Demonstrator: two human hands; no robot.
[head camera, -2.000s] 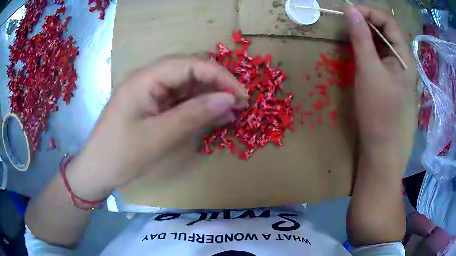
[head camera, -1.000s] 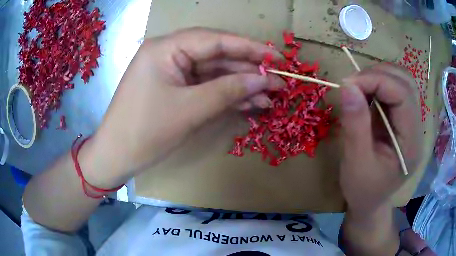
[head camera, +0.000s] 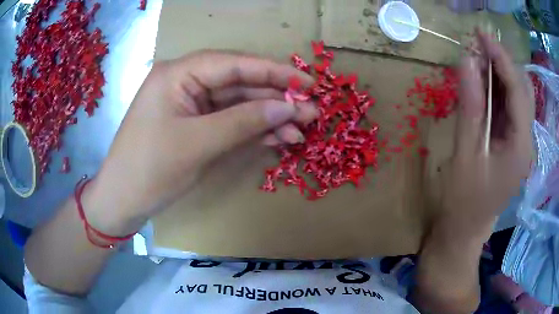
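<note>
My left hand (head camera: 202, 122) pinches a small red and pink figurine (head camera: 297, 95) between thumb and fingertips, above the left part of the central pile of red figurines (head camera: 334, 147). My right hand (head camera: 490, 129) is blurred, at the right of the cardboard, and holds a pale wooden stick (head camera: 489, 104) upright in the picture. A second pale stick (head camera: 435, 34) lies with one end on the white round cap (head camera: 398, 21); its other end is close to my right fingertips, and I cannot tell if they touch it. Tiny red parts (head camera: 436, 95) lie scattered left of my right hand.
The brown cardboard sheet (head camera: 245, 227) lies on a shiny metal table (head camera: 122, 55). A larger heap of red figurines (head camera: 58, 80) and a tape roll (head camera: 18, 159) are at the left. Clear plastic bags (head camera: 542, 178) are at the right edge. A flap edge crosses the cardboard near the top.
My right hand has moved away from the figurine in my left hand, up and to the right. One stick that was at the figurine now rests on the cap. The view has shifted slightly.
</note>
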